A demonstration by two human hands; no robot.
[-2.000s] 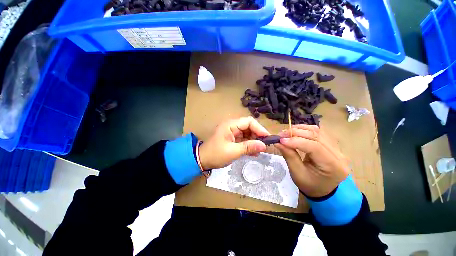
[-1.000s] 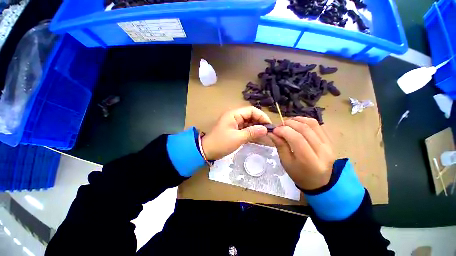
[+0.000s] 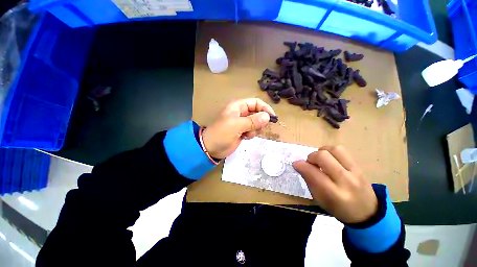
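My left hand (image 3: 238, 125) holds a small dark part (image 3: 273, 119) between thumb and fingers, mostly covered by the fingertips. My right hand (image 3: 337, 182) is over the right end of the white sheet (image 3: 246, 171), fingertips pinched together just right of the small round dish (image 3: 272, 164). The thin stick cannot be made out in it. The sheet has grey smears and lies on the cardboard. A pile of dark parts (image 3: 314, 78) lies beyond my hands.
A small white bottle (image 3: 217, 57) stands at the cardboard's (image 3: 240, 41) upper left. A crumpled tissue (image 3: 386, 98) lies right of the pile. Blue bins (image 3: 355, 23) line the back; another bin (image 3: 39, 88) is at left. A long-nozzle bottle (image 3: 442, 72) lies at right.
My right hand has moved away from the part, down and right to beside the dish. My left hand still holds the part. The view has shifted, so the bench sits higher in the picture.
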